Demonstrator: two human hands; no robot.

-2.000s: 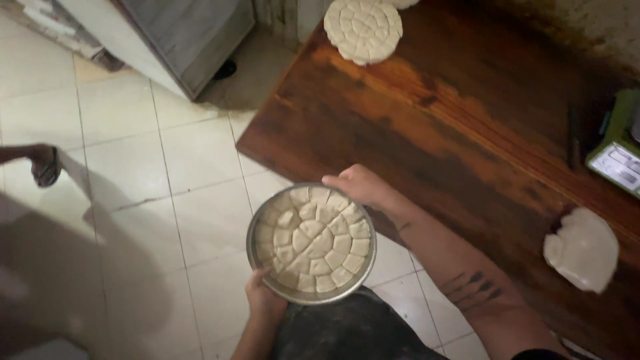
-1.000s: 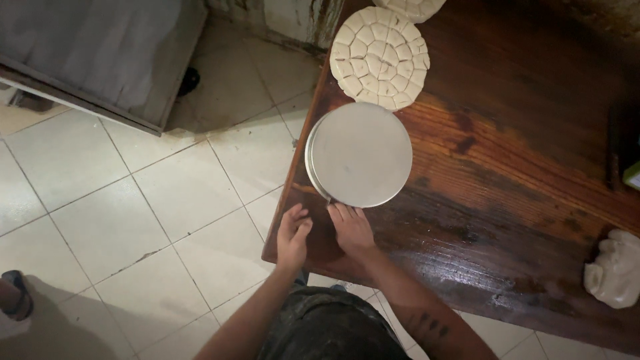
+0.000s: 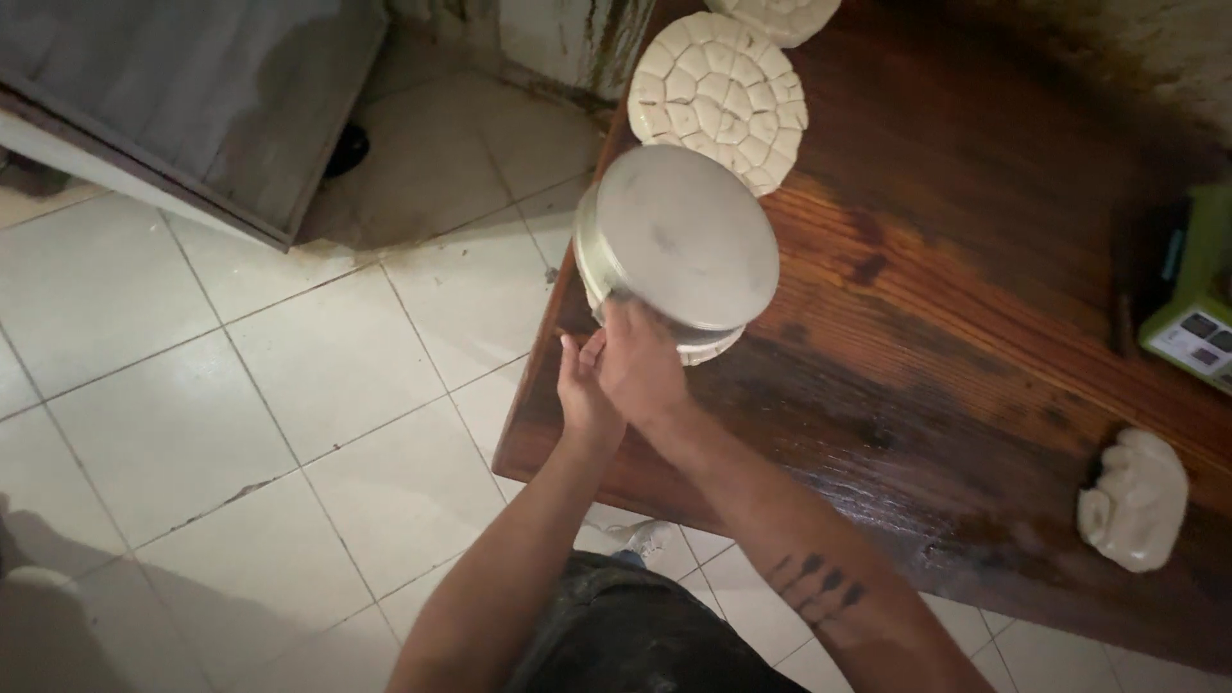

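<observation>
An upturned round metal pan (image 3: 688, 236) is tilted above the wooden table near its left corner, its near edge raised. Below that edge shows a strip of a scored dough round (image 3: 710, 348). My right hand (image 3: 640, 361) grips the pan's near rim. Beside it, my left hand (image 3: 585, 385) is held with fingers partly spread, close to my right fingers; whether it touches the pan is hidden. Just beyond the pan lies another flat dough round (image 3: 720, 101), cut into many pieces, and part of a further round (image 3: 782, 12) shows at the top edge.
The wooden table (image 3: 962, 385) fills the right side. A lump of dough (image 3: 1136, 500) lies near its front edge at the right. A green device (image 3: 1193, 298) stands at the far right. A grey panel-like piece of furniture (image 3: 192, 87) stands on the tiled floor at upper left.
Two seconds ago both hands held the pan upright, cut dough inside, off the table's edge. One second ago it lay upside down on the table. Now its near side is lifted, showing dough beneath.
</observation>
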